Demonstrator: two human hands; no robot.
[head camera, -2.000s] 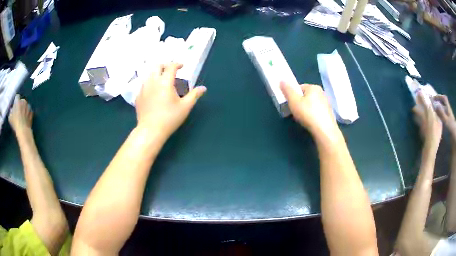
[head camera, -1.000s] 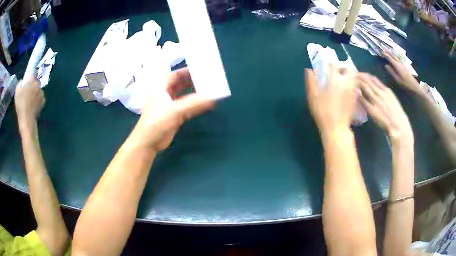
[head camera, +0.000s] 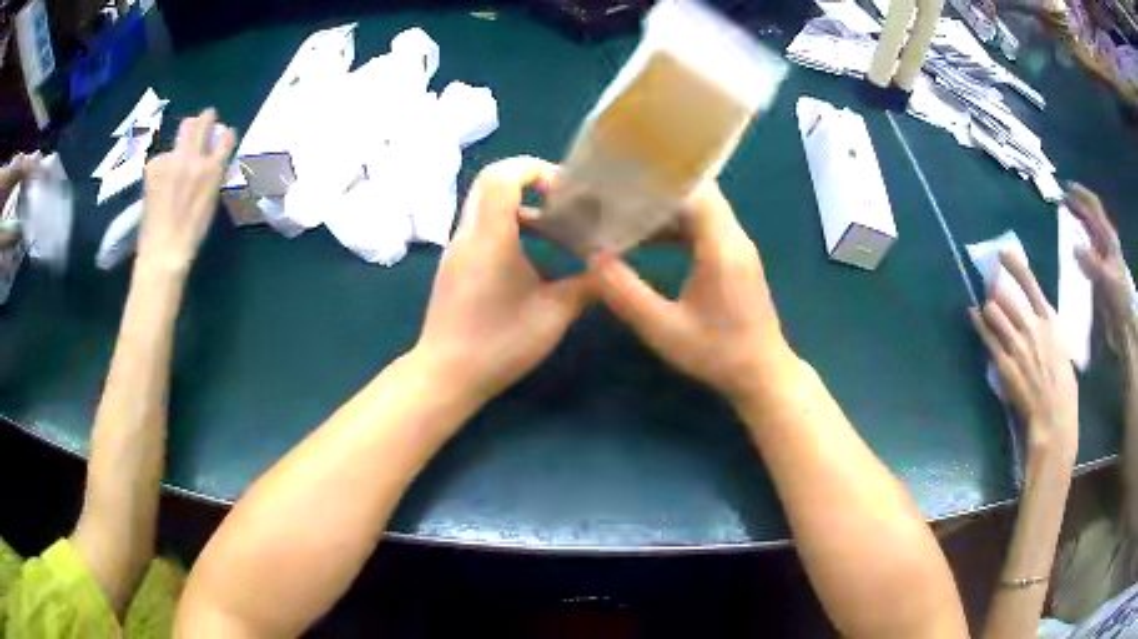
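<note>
My left hand (head camera: 499, 275) and my right hand (head camera: 699, 293) together hold a carton (head camera: 655, 119) up above the middle of the table. Its near end is between my fingertips and it tilts up to the right. It is blurred, white at the far end with a yellowish area on the side facing me. White wrapped products (head camera: 387, 150) lie in a pile at the left. White cartons (head camera: 300, 94) lie along the left side of that pile. Another white carton (head camera: 849, 181) lies to the right of my right hand.
The green table (head camera: 549, 462) has a curved near edge. At the left, a person's hand (head camera: 181, 187) is beside loose slips (head camera: 131, 144). At the right, a person's hands (head camera: 1036, 343) touch white items. Cream posts (head camera: 892, 44) and a paper pile (head camera: 973, 106) stand behind.
The carton in my left hand is now held by both hands at the centre. My right hand has left the right side, where a carton now lies. The left neighbour's hand has moved closer to the pile.
</note>
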